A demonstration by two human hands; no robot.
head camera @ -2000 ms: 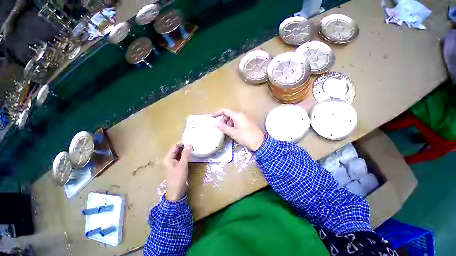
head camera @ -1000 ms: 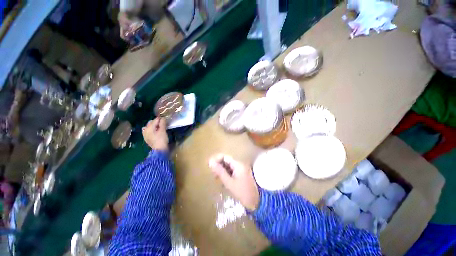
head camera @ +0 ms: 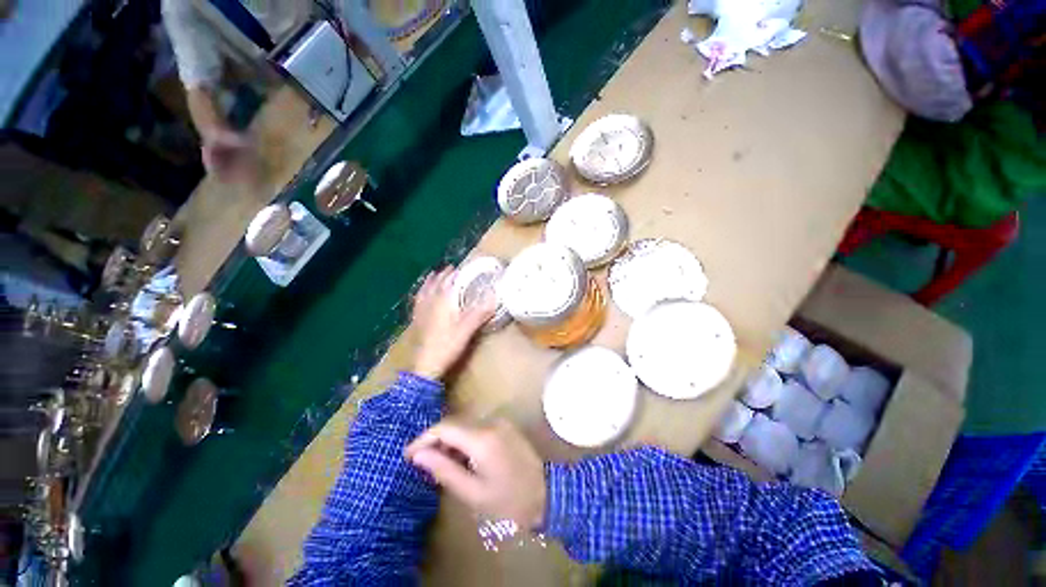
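My left hand [head camera: 445, 326] is at the left edge of a spoke-patterned metal disc [head camera: 479, 289], its fingers and thumb around the rim. The disc lies beside a taller stack with gold-orange rims [head camera: 571, 321]. My right hand [head camera: 488, 468] is curled over the bench, nearer to me and slightly blurred; whether it holds something small cannot be told. Tiny shiny bits [head camera: 500, 531] lie just below it. Two glaring white discs [head camera: 590, 397] and a perforated-rim plate [head camera: 656, 278] lie right of the stack.
A green conveyor belt [head camera: 333, 310] carries a disc on a pale fixture [head camera: 294, 252] and discs on legs [head camera: 343, 188]. A metal post [head camera: 516, 75] stands behind the discs. White crumpled sheet [head camera: 746, 32] lies on the far bench. A carton [head camera: 918, 436] and blue crate [head camera: 975, 493] are at right. Other people are nearby.
My left hand has moved from the fixture on the belt to a disc beside the stack. The view has turned right. The fixture with its disc now sits farther left on the belt.
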